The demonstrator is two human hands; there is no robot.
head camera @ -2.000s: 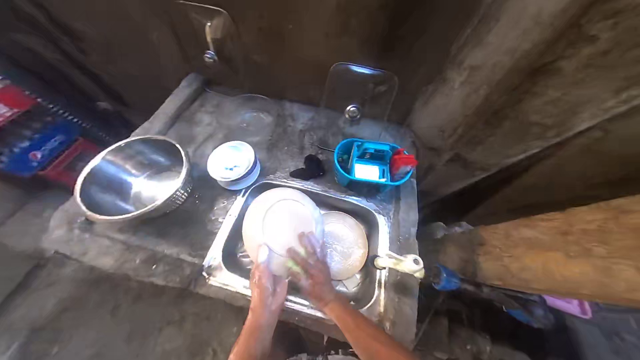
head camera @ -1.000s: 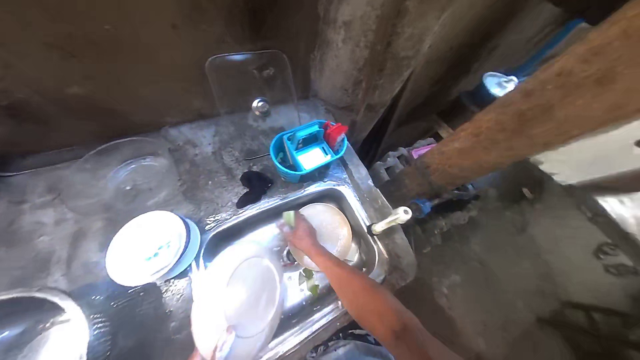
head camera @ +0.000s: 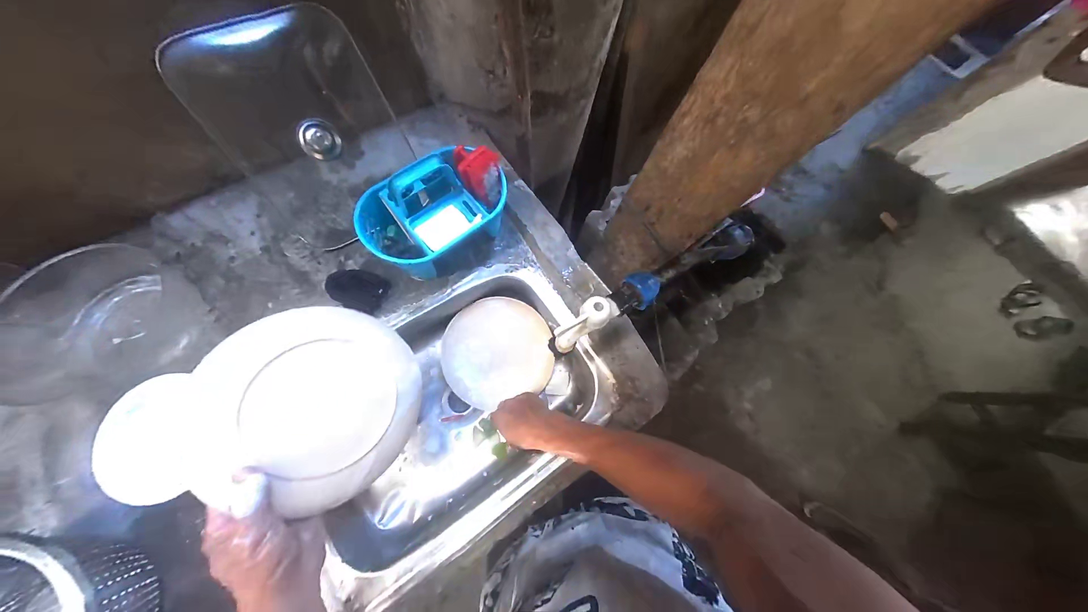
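Observation:
My left hand (head camera: 255, 544) grips the lower edge of a large white plate (head camera: 319, 408), lifted over the left end of the stainless steel sink (head camera: 442, 544). That plate partly covers a smaller white plate (head camera: 140, 438) at the left. In the sink, my right hand (head camera: 523, 421) is at the lower rim of a round whitish dish (head camera: 497, 353); its fingers are partly hidden, so its hold is unclear. Green leafy bits (head camera: 493, 442) lie just below it. The white faucet (head camera: 586, 323) reaches over the sink's right edge.
A blue plastic caddy (head camera: 433, 212) stands behind the sink, with a dark cloth-like item (head camera: 357, 289) left of it. A glass lid (head camera: 280, 85) leans at the back; a clear round lid or bowl (head camera: 127, 314) lies left. A metal colander (head camera: 110, 578) is at bottom left. A wooden post (head camera: 731, 127) rises at right.
The large plate, over the sink with both hands on it two seconds ago, is now held at the left by my left hand alone. My right hand has moved to the dish. The view has swung right.

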